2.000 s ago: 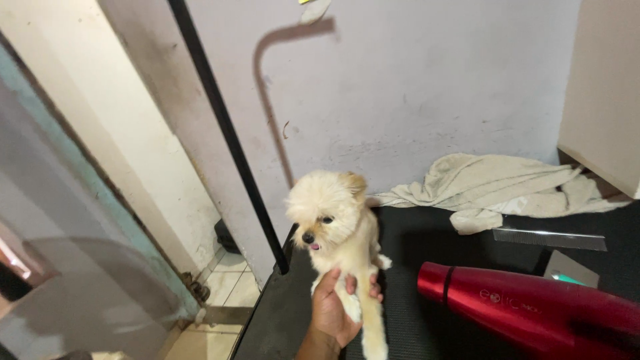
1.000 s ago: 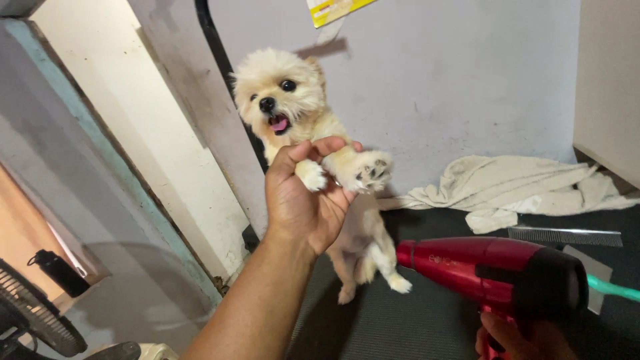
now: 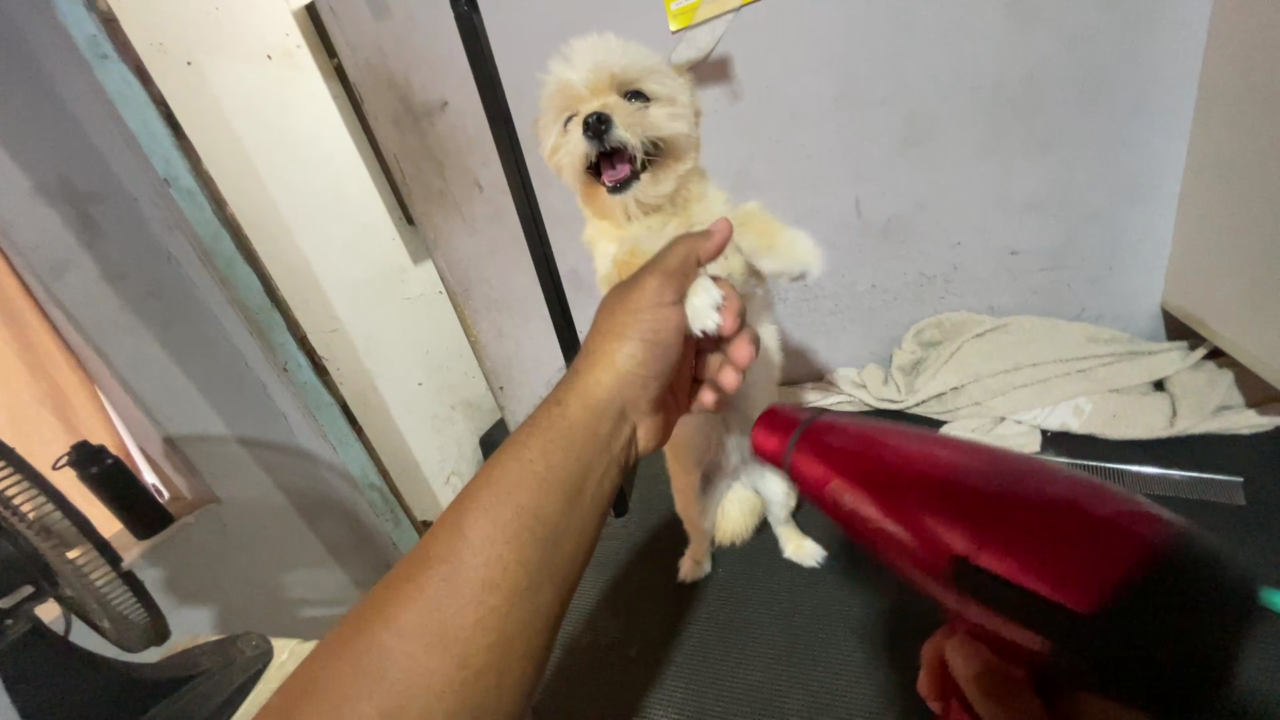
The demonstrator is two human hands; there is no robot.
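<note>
A small cream-coloured dog (image 3: pixel 640 220) stands upright on its hind legs on a black ribbed table mat (image 3: pixel 760 640), its mouth open. My left hand (image 3: pixel 675 340) is closed around one of its front legs, with the white paw showing between thumb and fingers. The dog's other front leg sticks out free to the right. At the lower right my right hand (image 3: pixel 985 670) grips the handle of a red and black hair dryer (image 3: pixel 950 500). The dryer's nozzle points left at the dog's lower body. Part of my right hand is dark and cut off by the frame.
A crumpled beige towel (image 3: pixel 1050 370) lies along the wall at the back right, with a metal comb (image 3: pixel 1160 480) in front of it. A black post (image 3: pixel 520 190) rises behind the dog. At the left are a fan (image 3: pixel 70 560) and a black bottle (image 3: pixel 120 490).
The dog, sitting low two seconds ago, now stands upright. A second ago my left hand held both front paws; now one is free. The dryer and my right hand have come further into view.
</note>
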